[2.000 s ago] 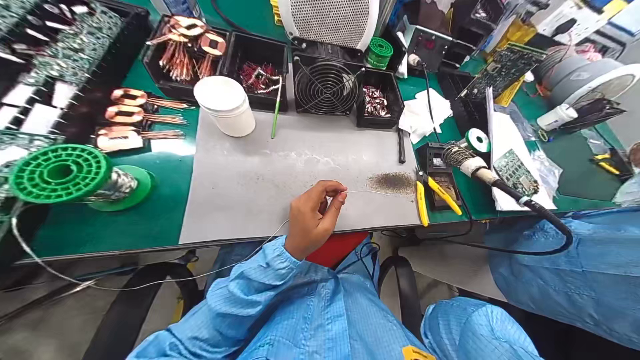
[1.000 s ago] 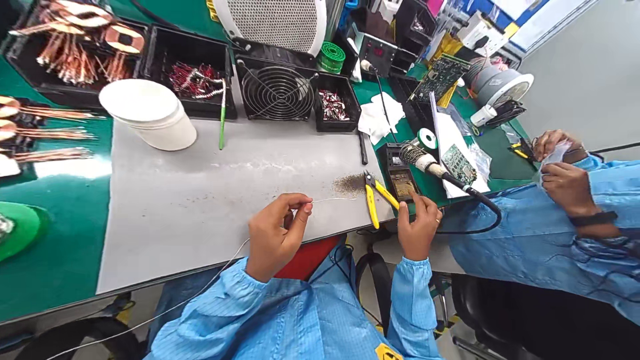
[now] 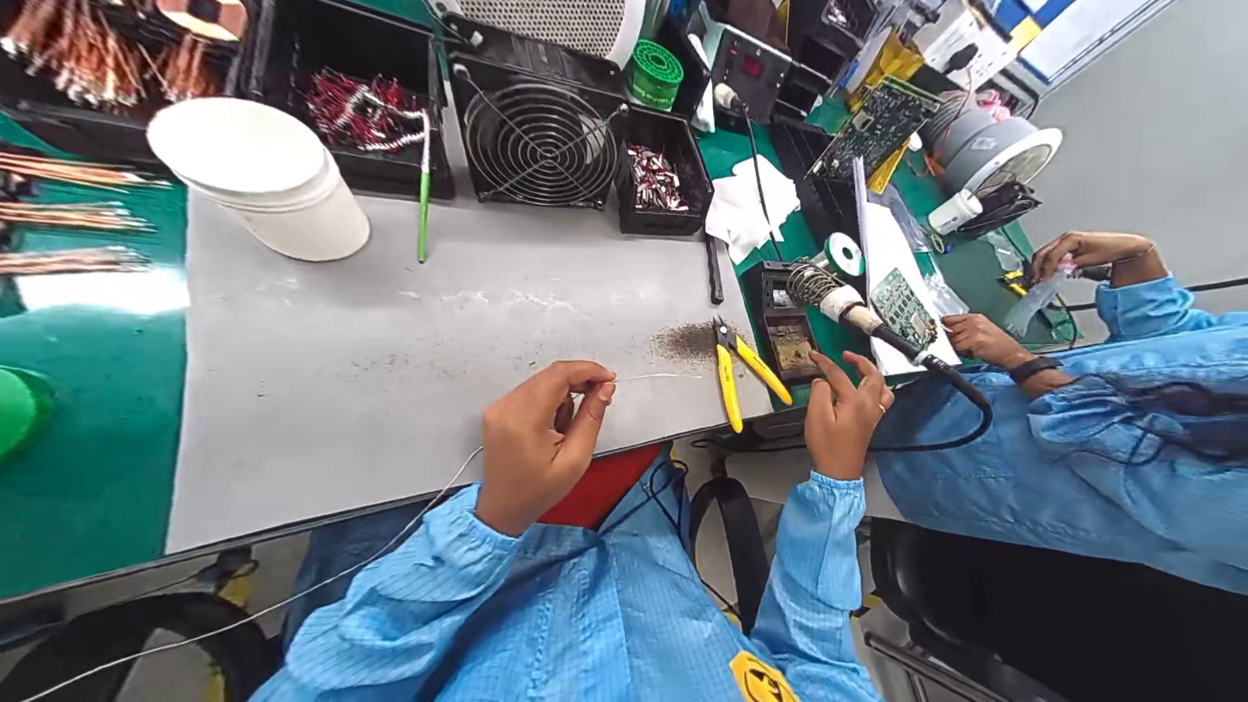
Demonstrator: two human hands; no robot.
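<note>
My left hand (image 3: pixel 541 439) pinches a thin solder wire (image 3: pixel 658 376) between thumb and forefinger above the grey mat (image 3: pixel 390 390). The wire's free end points right, and its long part runs down to the lower left. Right of the mat's edge, my right hand (image 3: pixel 846 414) has its fingers apart and holds nothing. Between my hands lie yellow-handled side cutters (image 3: pixel 728 375), jaws away from me, beside a patch of dark debris. A soldering iron (image 3: pixel 868 320) rests in its coil holder above the black stand (image 3: pixel 788 336), just beyond my right hand.
At the back are a white tub (image 3: pixel 283 185), a green pen-like tool (image 3: pixel 424 210), a black fan (image 3: pixel 546 136) and black bins of wires (image 3: pixel 663 180). A circuit board (image 3: pixel 902 307) lies on paper at the right. A co-worker's hands (image 3: pixel 985 339) are at the far right.
My right hand, out of sight two seconds ago, has come in beside the stand. The co-worker's hands, together one second ago, are now apart. The view has shifted right.
</note>
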